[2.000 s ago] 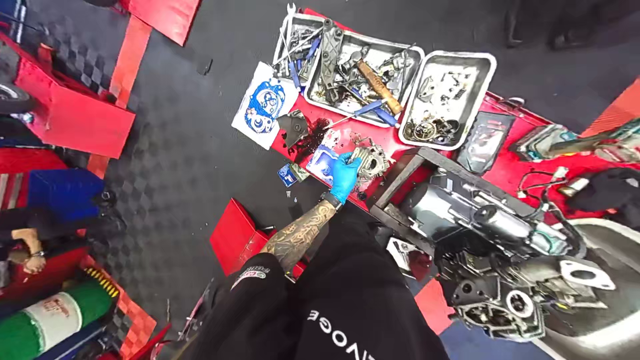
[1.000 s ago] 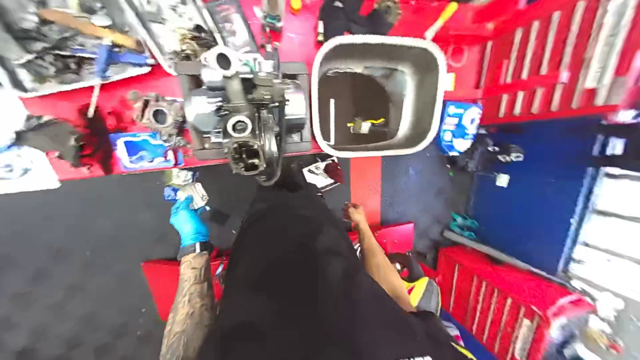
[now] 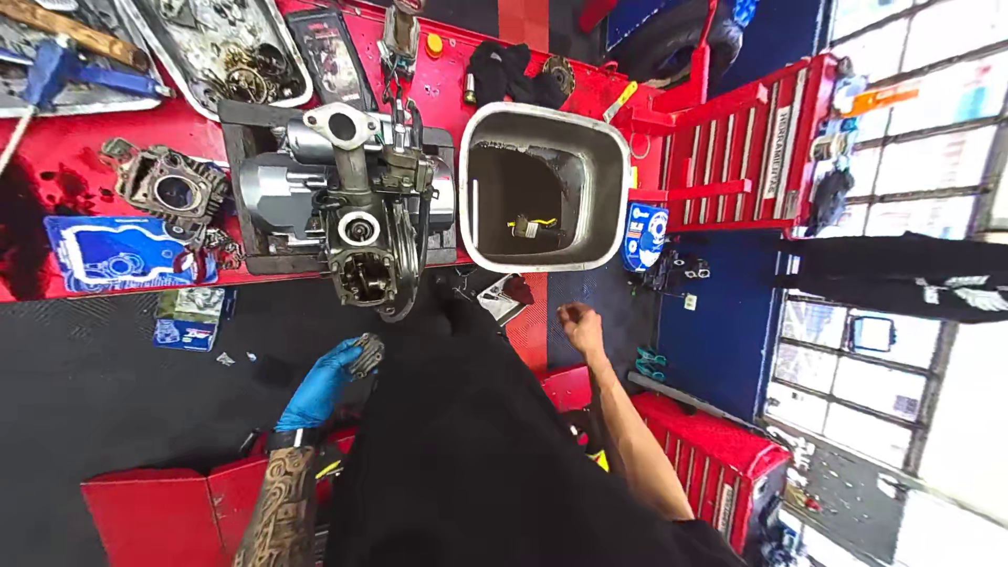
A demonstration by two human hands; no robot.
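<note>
My left hand (image 3: 321, 386), in a blue glove, grips a small dirty metal engine part (image 3: 367, 355) below the bench edge. My right hand (image 3: 581, 327), bare, hangs over the floor right of my body; its fingers are curled, and whether anything is in them cannot be told. Ahead of me an engine (image 3: 346, 189) rests in a dark frame on the red bench. Left of it lies a finned engine cylinder (image 3: 177, 193), with a gasket in blue packaging (image 3: 130, 253) by the bench edge. A deep grey basin (image 3: 622, 181) holding dark liquid stands right of the engine.
Metal trays (image 3: 298, 79) of parts and a blue-handled tool (image 3: 59, 75) lie at upper left. Black cloth (image 3: 504, 72) is behind the basin. Red tool cabinets (image 3: 728, 150) stand at right. Packaging (image 3: 185, 335) lies below the bench edge at left. Red panels (image 3: 150, 512) are at lower left.
The view has swung far to the right along the bench. My gloved left hand was at the cylinder on the bench two seconds ago; now it is below the bench edge with the metal part.
</note>
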